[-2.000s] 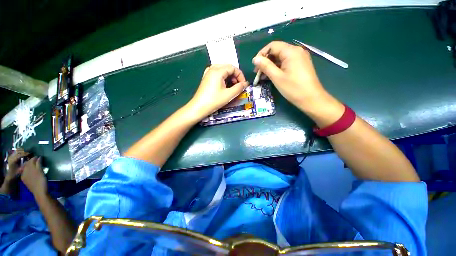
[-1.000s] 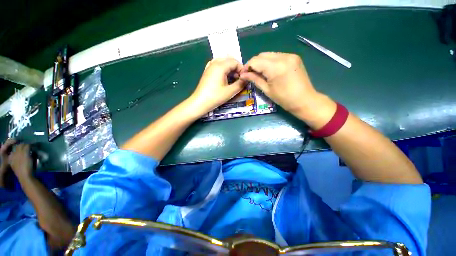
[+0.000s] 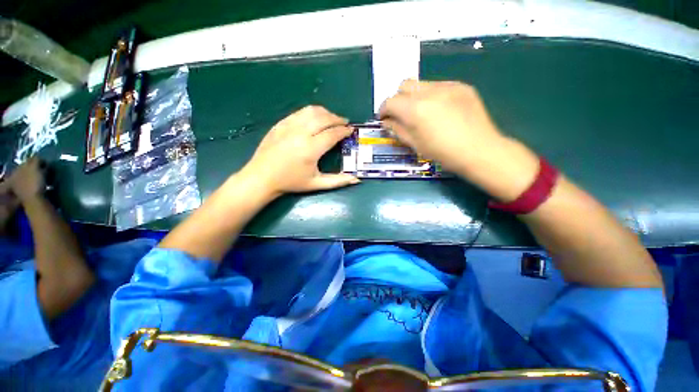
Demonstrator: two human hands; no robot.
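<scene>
An opened phone assembly (image 3: 383,153) lies on the green mat in front of me, silvery inside with an orange-yellow band. My left hand (image 3: 310,153) grips its left end, with the thumb at the near corner and fingers at the far corner. My right hand (image 3: 444,122) is over its right end and far edge, slightly blurred. Its fingertips are bent near the far edge; whether they hold anything is hidden. A white card (image 3: 395,73) stands out beyond the phone, joining the white strip.
Three dark phones (image 3: 98,134) lie grouped at the left beside a crinkled clear bag (image 3: 157,184). A pile of white strips (image 3: 42,122) is farther left. A neighbour's hand (image 3: 27,180) shows at the left edge. A long white strip (image 3: 291,34) borders the mat.
My left hand has moved from above the phone to its left end. My right hand has parted from it. The view has shifted, and the tweezers are no longer visible.
</scene>
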